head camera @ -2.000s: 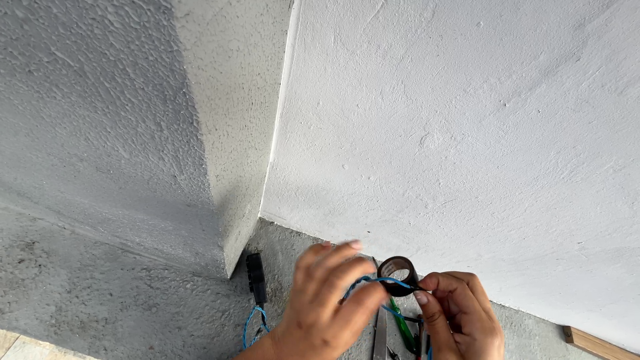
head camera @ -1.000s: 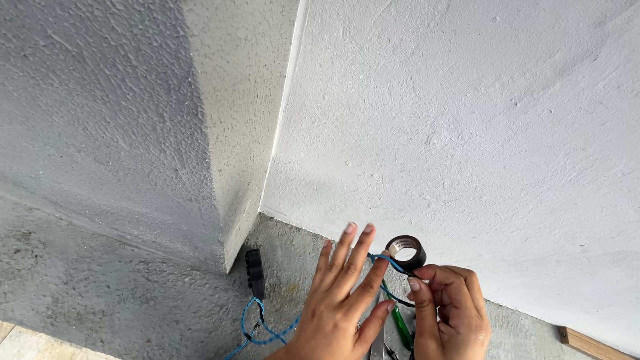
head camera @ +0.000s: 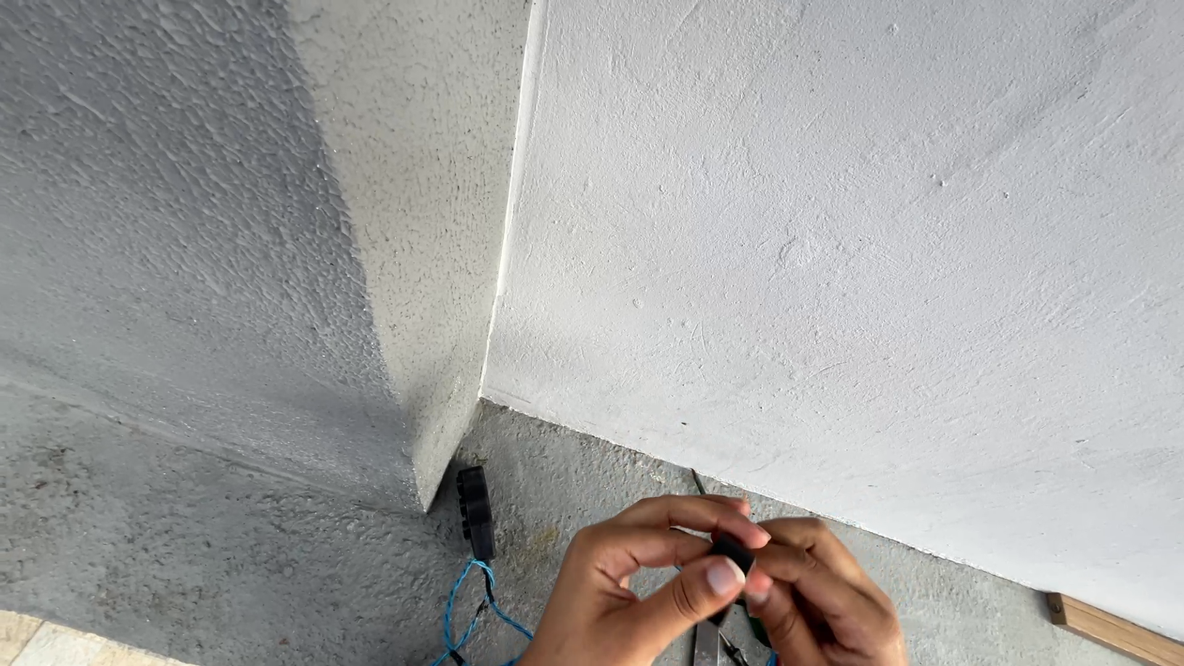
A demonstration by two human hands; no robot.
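Note:
Between the thumb and fingers of my left hand (head camera: 647,573) is a roll of black electrical tape (head camera: 733,553), seen edge-on. My right hand (head camera: 814,592) is right beside it, thumb and fingertips pinched at the roll's right side; what they pinch is hidden. A black socket block (head camera: 475,513) lies on the concrete floor to the left, with a twisted blue and black cable (head camera: 453,606) running from its lower end towards my left wrist. Below my hands, a flat metal tool (head camera: 706,643) and part of a green-handled tool (head camera: 758,625) show, mostly covered.
A white rough-plastered wall (head camera: 832,250) rises behind my hands. A grey and beige wall corner (head camera: 425,407) juts down at the left, near the socket block. A wooden piece (head camera: 1115,629) lies on the floor at the lower right.
My left hand, spread out a second ago, has closed on the tape roll. The roll, then seen face-on with its hole showing, is now edge-on between both hands.

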